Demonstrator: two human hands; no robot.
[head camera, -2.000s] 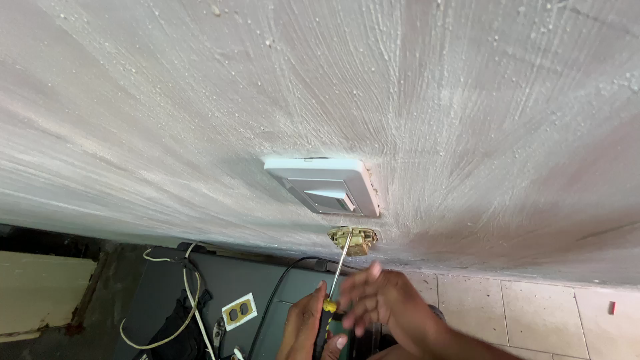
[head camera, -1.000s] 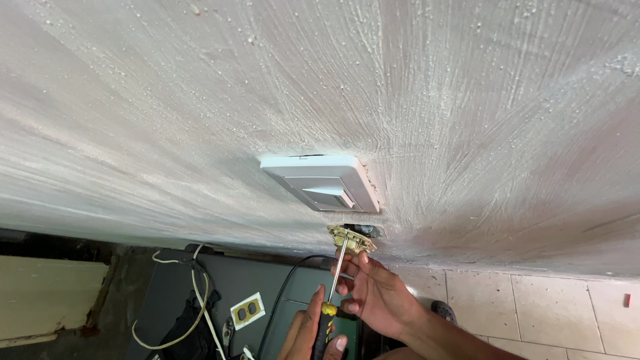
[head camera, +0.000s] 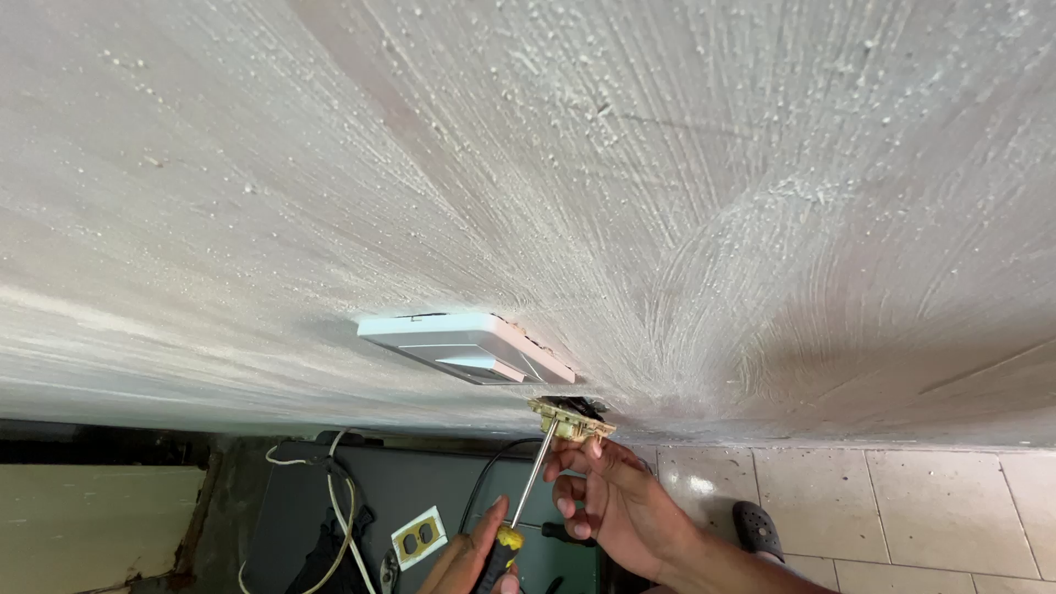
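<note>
My left hand (head camera: 474, 553) grips a screwdriver with a black and yellow handle (head camera: 505, 553); its metal shaft slants up to an old electrical outlet (head camera: 571, 421). The outlet is tilted out of a dark wall opening (head camera: 582, 405). At its lower right edge, the thumb and fingers of my right hand (head camera: 615, 495) hold the outlet. Just above is a white wall switch (head camera: 474, 351) with its cover plate. Whether the screwdriver tip sits in a screw cannot be told.
Below the wall, a dark surface (head camera: 289, 495) bears an outlet cover plate (head camera: 418, 536), a pale cable (head camera: 351, 528), a second screwdriver (head camera: 561, 532) and black cloth (head camera: 330, 553). A shod foot (head camera: 755, 528) stands on the tiled floor (head camera: 932, 511) at right.
My right hand, apart from the outlet two seconds ago, has moved up to its edge and taken hold. The outlet has tilted outward, showing more of the dark opening behind it.
</note>
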